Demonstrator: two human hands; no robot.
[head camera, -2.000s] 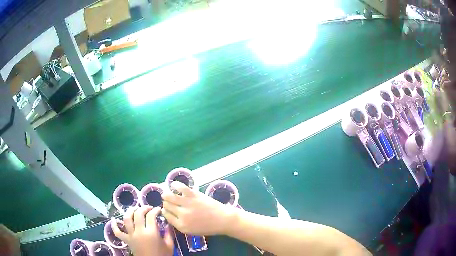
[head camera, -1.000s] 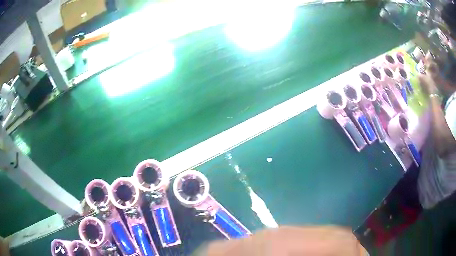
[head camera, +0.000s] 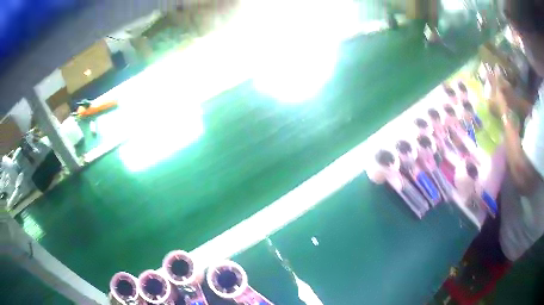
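Several pink part-assembled fan units lie at the bottom left, their round heads with dark openings against the pale belt rail. One fan unit (head camera: 227, 279) lies at the right of this group, its handle cut off by the lower edge. Another fan unit (head camera: 179, 267) is to its left, with two more heads beyond it. More pink units lie in rows at the right, among them a fan unit (head camera: 386, 158) with a straight handle; some handles there show blue cells. Neither of my hands is in the picture.
A wide green conveyor belt (head camera: 262, 149) with bright glare runs beyond the pale rail (head camera: 286, 211). A small white speck (head camera: 315, 240) lies on the dark green bench (head camera: 358, 250). A person (head camera: 522, 173) sits at the far right beside a yellow-green mat (head camera: 490, 122).
My hands, on the units two seconds ago, have left the picture; a blurred skin-coloured shape at the bottom edge is also gone. The view has shifted, and the near units appear lower.
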